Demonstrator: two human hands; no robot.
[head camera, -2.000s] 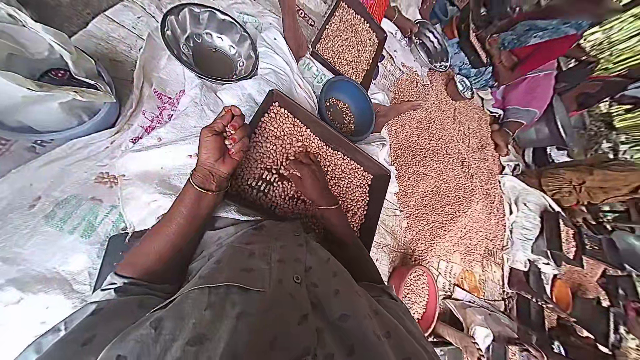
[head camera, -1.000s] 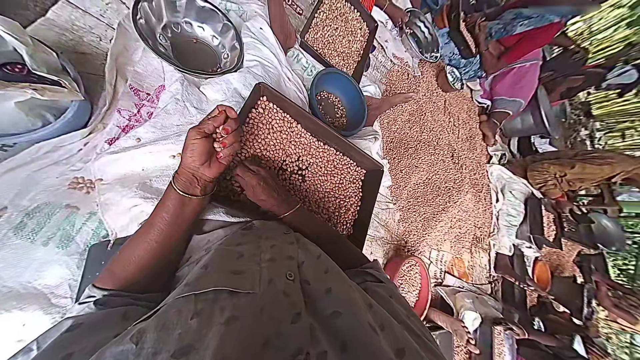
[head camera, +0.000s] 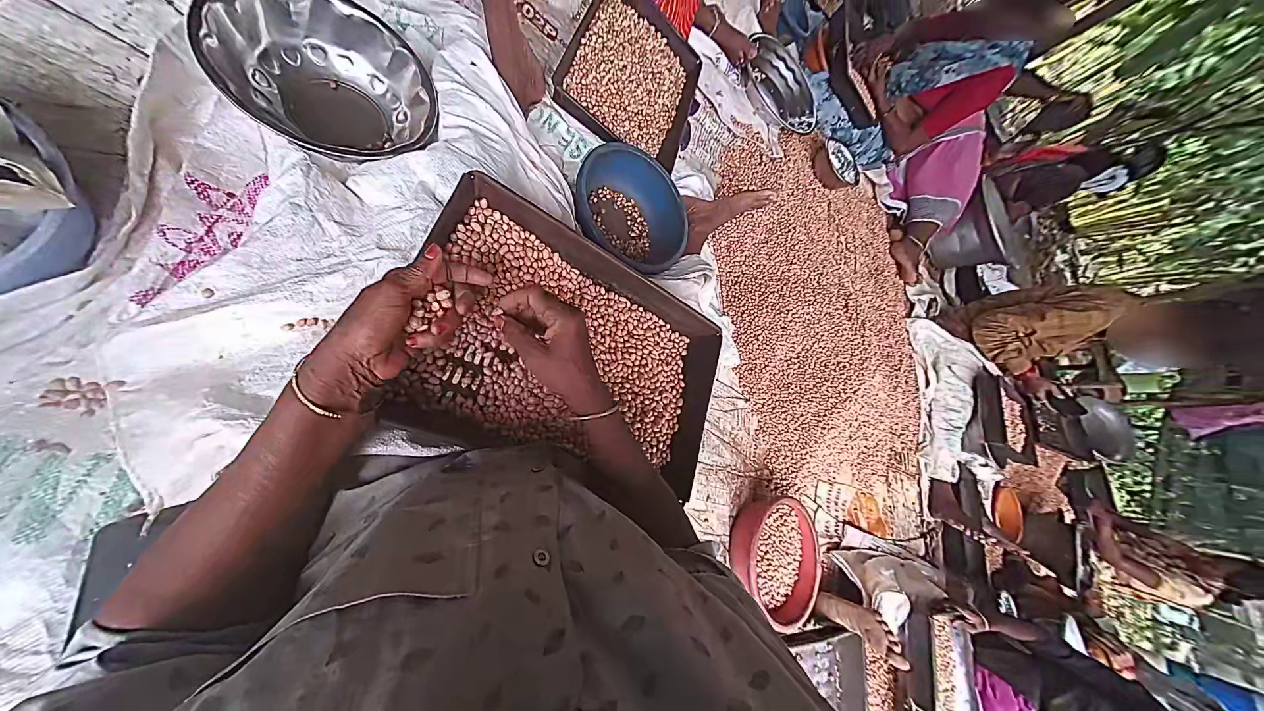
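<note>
A dark rectangular tray full of pale brown nuts or beans lies before me, tilted across the view. Over its left part, my left hand is turned up with several of the nuts or beans cupped in its fingers. My right hand is just to the right of it, above the tray, thumb and forefinger close together; whether they pinch anything I cannot tell. A blue bowl with a few nuts or beans in the bottom touches the tray's far edge.
A shiny metal basin stands on white woven sacks at upper left. Another filled tray is beyond the blue bowl. A broad spread of nuts or beans covers the ground at right, beside a red bowl. Several people sit further right.
My left hand has opened from a closer curl, showing the nuts or beans in it. My right hand has lifted from the tray's contents towards my left hand's fingers.
</note>
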